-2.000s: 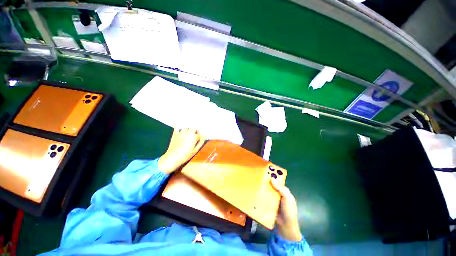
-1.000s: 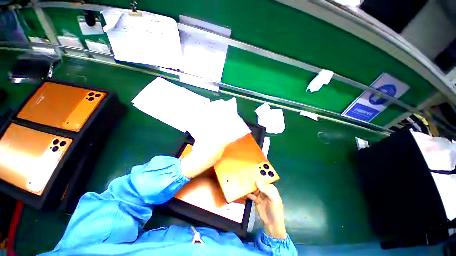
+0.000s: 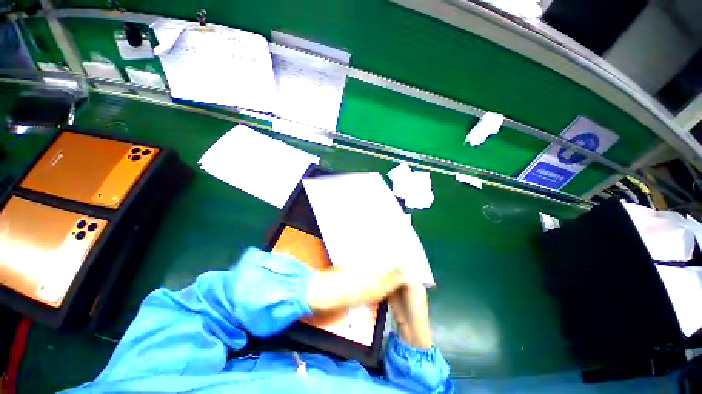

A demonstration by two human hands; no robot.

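A white protective sleeve (image 3: 366, 219) lies slantwise over the right part of a black foam tray (image 3: 370, 352). The orange tablet held before no longer shows; the sleeve hides whatever is inside or under it. My left hand (image 3: 358, 286), blurred, reaches across to the sleeve's near right end. My right hand (image 3: 413, 312) is beside it, at the same end. Both hands seem to grip the sleeve there, with fingertips partly hidden. Orange tablet surface (image 3: 302, 246) shows in the tray left of the sleeve and below my left hand.
White sheets (image 3: 258, 163) lie behind the tray. Two orange tablets (image 3: 91, 168) sit in a black tray stack at left. A black stack (image 3: 604, 285) with white rectangles stands at right. A crumpled white scrap (image 3: 412, 185) lies at the back. Papers (image 3: 215, 68) hang on the rail.
The orange tablet in my hands has gone out of sight at the white sleeve. The sleeve has come toward my right hand, away from the loose sheets. My left hand has moved right.
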